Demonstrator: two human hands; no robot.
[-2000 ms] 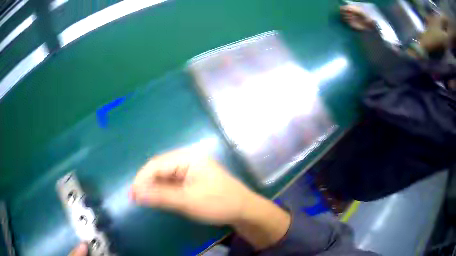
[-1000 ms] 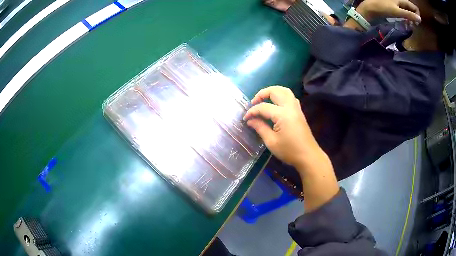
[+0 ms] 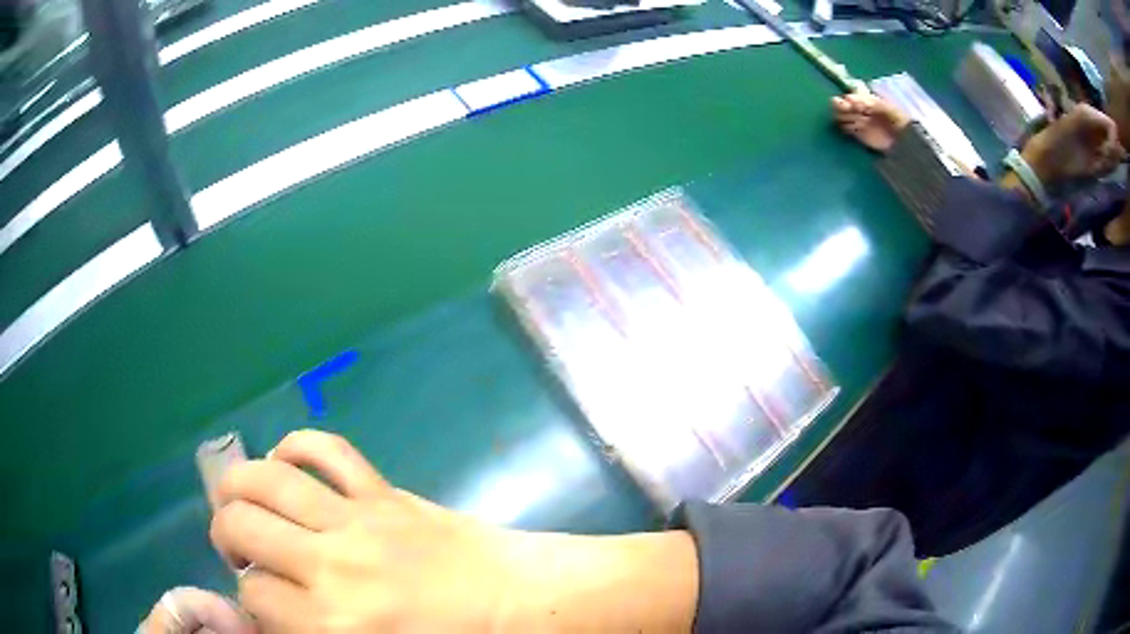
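A grey metal bar (image 3: 221,461) lies at the lower left, with only its far end showing. My right hand (image 3: 335,533) covers the rest of it, fingers curled over the bar. Its fingertips are hidden, so I cannot tell whether they grip anything. My left hand (image 3: 192,612) is cut off by the bottom edge. Only a finger with a whitish wrap shows, close to my right fingers; its grip cannot be seen. A second grey bar with dark holes (image 3: 66,597) lies at the far left, partly out of the picture.
Clear plastic trays (image 3: 558,325) with reddish lines and strong glare lie on the green bench top (image 3: 409,198). Blue tape (image 3: 325,382) marks the surface. Pale rails run beyond. At right, a person in a dark jacket (image 3: 1029,266) has a hand near a finned block.
My right hand has moved from the tray's right edge down left onto the bar. My left finger has come into view. The view has shifted, so tray and bar sit further right.
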